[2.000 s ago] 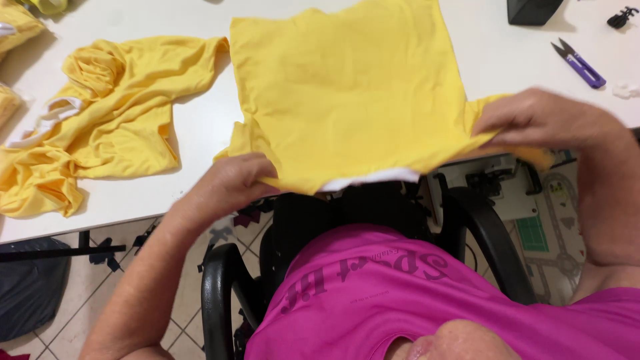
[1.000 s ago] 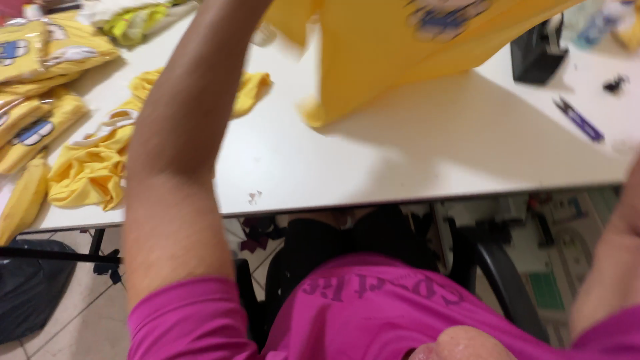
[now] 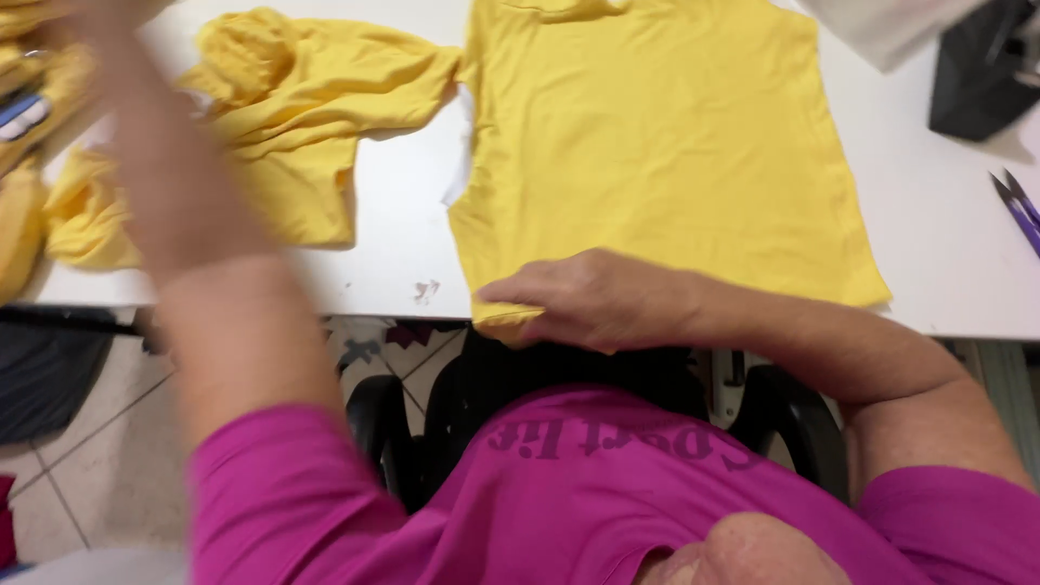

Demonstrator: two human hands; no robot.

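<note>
A yellow knit garment (image 3: pixel 666 154) lies spread flat on the white table (image 3: pixel 406 280), its hem along the front edge. At its lower left corner my right hand (image 3: pixel 593 301) grips the fabric, thumb and fingers closed around a fold that hangs slightly over the edge. My left arm reaches, blurred, to the upper left over a second yellow garment (image 3: pixel 301 138), which lies crumpled beside the first. The left hand itself is past the top left of the view. A strip of white material (image 3: pixel 461 150) shows at the spread garment's left edge.
Yellow printed items (image 3: pixel 24 122) are piled at the far left. At the right are a black holder (image 3: pixel 979 77) and purple-handled thread snips (image 3: pixel 1020 215). Black chair armrests (image 3: pixel 792 422) flank my body below the table.
The yellow garment, raised above the table a second ago, now lies flat on it. My right hand has come to its lower left corner. The left arm still stretches forward, now farther left.
</note>
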